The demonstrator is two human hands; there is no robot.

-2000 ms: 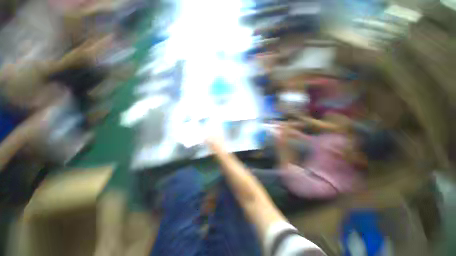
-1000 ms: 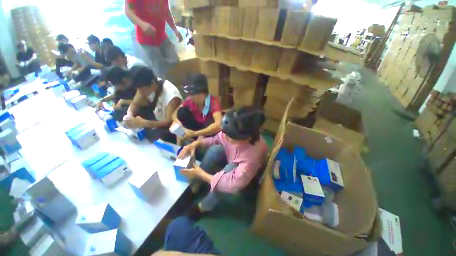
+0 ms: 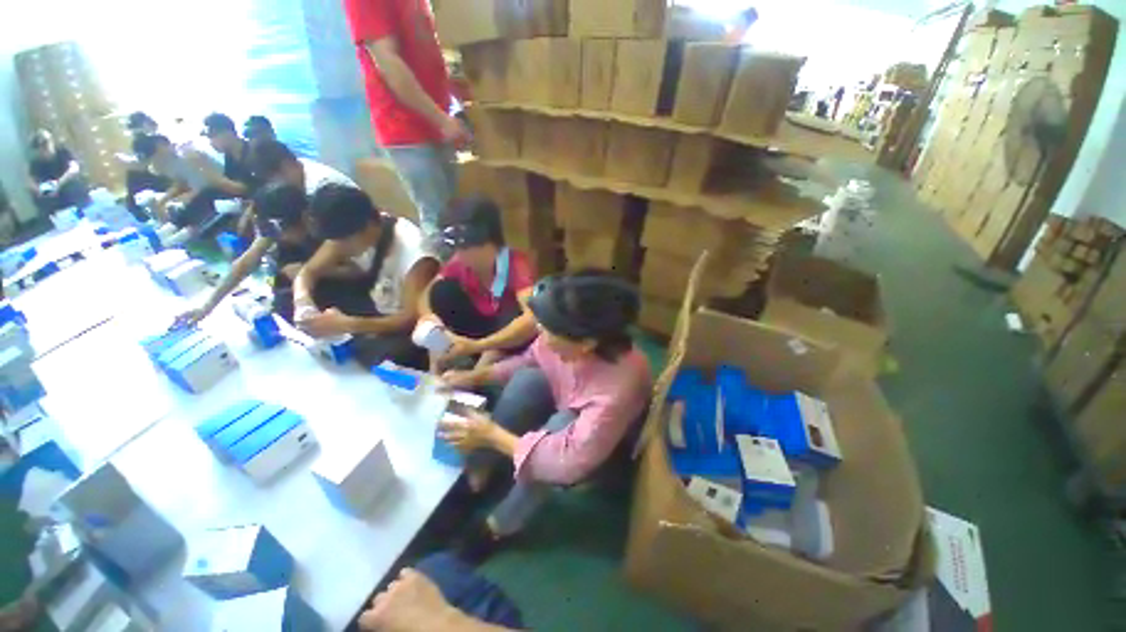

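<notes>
My right hand (image 3: 410, 602) is at the bottom edge, beside my dark blue trouser knee and the table's near edge. No object shows in it, but its fingers are small and unclear. My left hand is out of the picture. A blue and white retail box (image 3: 238, 559) stands on the white table (image 3: 408, 494), with another retail box (image 3: 266, 610) cut off by the bottom edge. A white-faced box (image 3: 354, 478) stands to the right, near a row of closed blue boxes (image 3: 257, 438).
A person in a pink shirt (image 3: 593, 414) works on a box at the table's right edge, with more seated workers beyond. A large brown carton (image 3: 741, 568) holding blue boxes stands on the green floor. Stacked cartons (image 3: 605, 148) and a standing person in red (image 3: 401, 74) are behind.
The view has turned from along the table to the right, then steadied. My right hand has come into view at the bottom since one second ago. The person in red has shifted slightly right.
</notes>
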